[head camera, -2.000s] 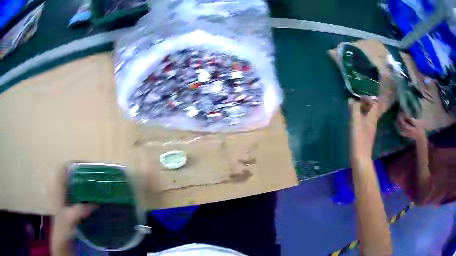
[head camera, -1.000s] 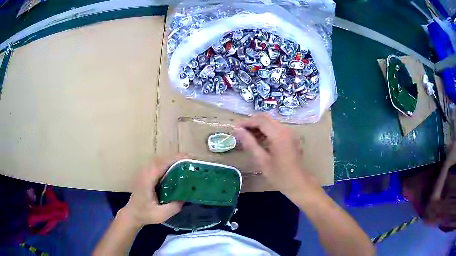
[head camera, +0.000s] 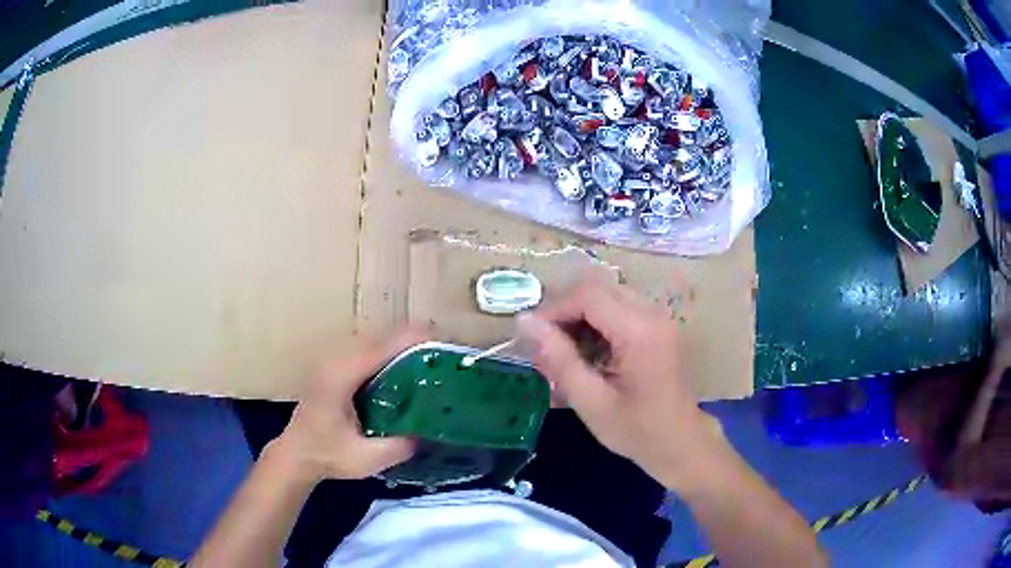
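Observation:
My left hand grips the left side of a glossy green case with a silver rim, at the bench's front edge. Small dark dots show on its green face; a black part is nearest my body. My right hand pinches a thin pale stick, its tip at the case's upper face; whether it touches I cannot tell. A small whitish-green dish lies just above the case on the cardboard. A small silver tab shows at the case's lower edge.
A plastic bag heaped with silver and red metal fittings lies behind the dish on the cardboard mat. At right, another green case rests on a cardboard pad beside a white wad. A person's dark clothing shows at lower right.
The stick has moved from the dish to the green case with my right hand. Earlier, the view was turned further right, and my left hand held the case at lower left.

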